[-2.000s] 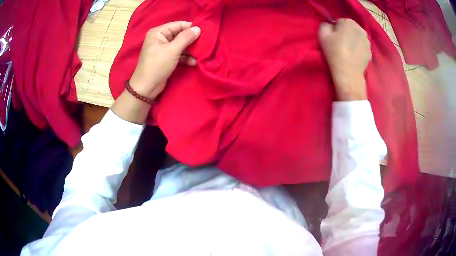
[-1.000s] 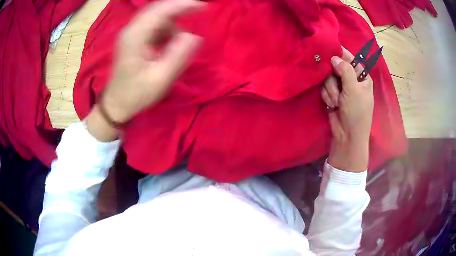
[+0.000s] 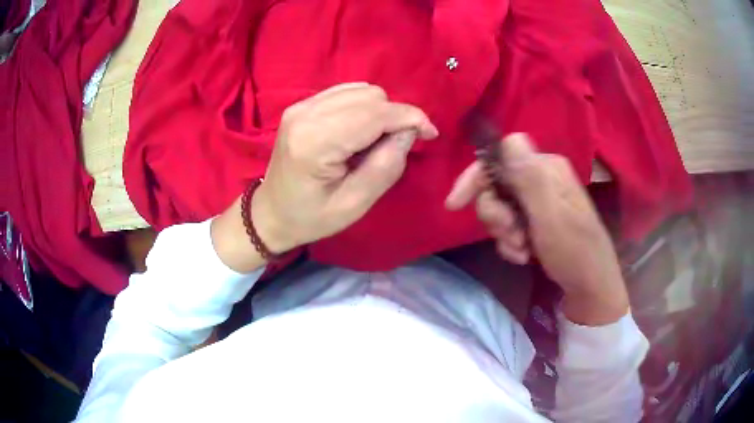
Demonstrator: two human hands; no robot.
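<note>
A red shirt (image 3: 364,49) lies spread over the table in front of me, with a small pale logo or button mark near its upper middle. My left hand (image 3: 347,161), with a dark bead bracelet, is over the shirt's middle. Its thumb and forefinger are close together at the tips; I cannot tell whether they pinch a thread or cloth. My right hand (image 3: 541,211) is blurred, to the right over the shirt's lower part. It holds dark thread snips (image 3: 496,161), whose blades point up and left; whether they are open is unclear.
Another red garment (image 3: 50,149) hangs over the table edge at left. The pale wooden tabletop (image 3: 653,83) shows at right. A shiny clear plastic bag (image 3: 678,306) over dark red goods is at lower right. A dark pile (image 3: 58,322) is at lower left.
Both hands have come closer together and nearer my body. My right hand has moved down and left with the snips. The shirt now lies flatter, its pale mark farther up and left.
</note>
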